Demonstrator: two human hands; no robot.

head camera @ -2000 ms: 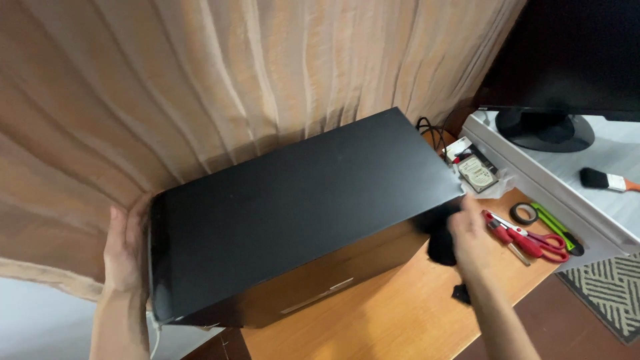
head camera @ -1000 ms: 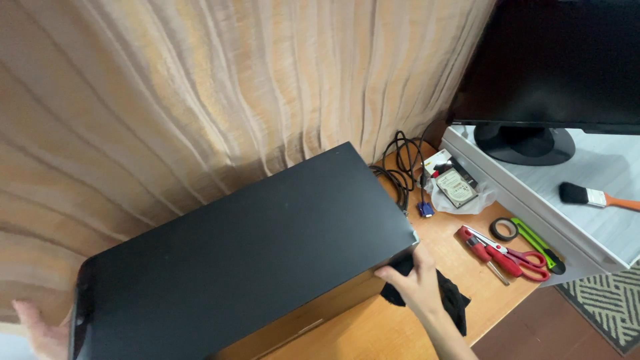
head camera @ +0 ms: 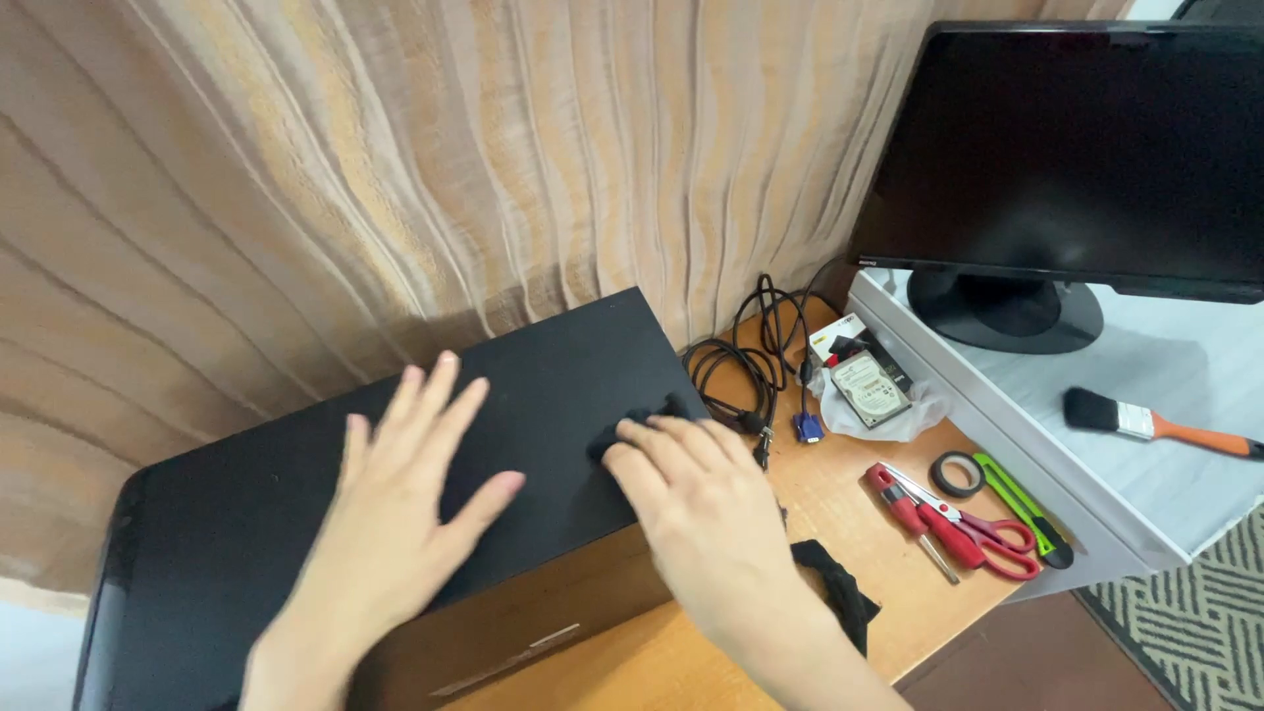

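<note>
A black computer tower case (head camera: 553,395) lies on the wooden desk in front of the curtain, its wide dark panel facing up. Over the middle of that panel is my left hand (head camera: 405,494), fingers spread, holding nothing; whether it touches the panel I cannot tell. My right hand (head camera: 691,494) presses a bunched black cloth (head camera: 632,425) onto the panel near its right end. Another piece of black cloth (head camera: 839,592) rests on the desk, partly behind my right forearm.
Black cables (head camera: 741,370) with a blue VGA plug (head camera: 808,427) lie beside a hard drive (head camera: 870,388) on plastic. Scissors (head camera: 973,528), a screwdriver (head camera: 913,523), black tape (head camera: 957,474) and a green utility knife (head camera: 1022,509) are at right. A monitor (head camera: 1066,158) and paintbrush (head camera: 1136,420) stand beyond.
Both hands have left the ends of the case and are over its top panel. Black cloth is now under my right hand on the panel.
</note>
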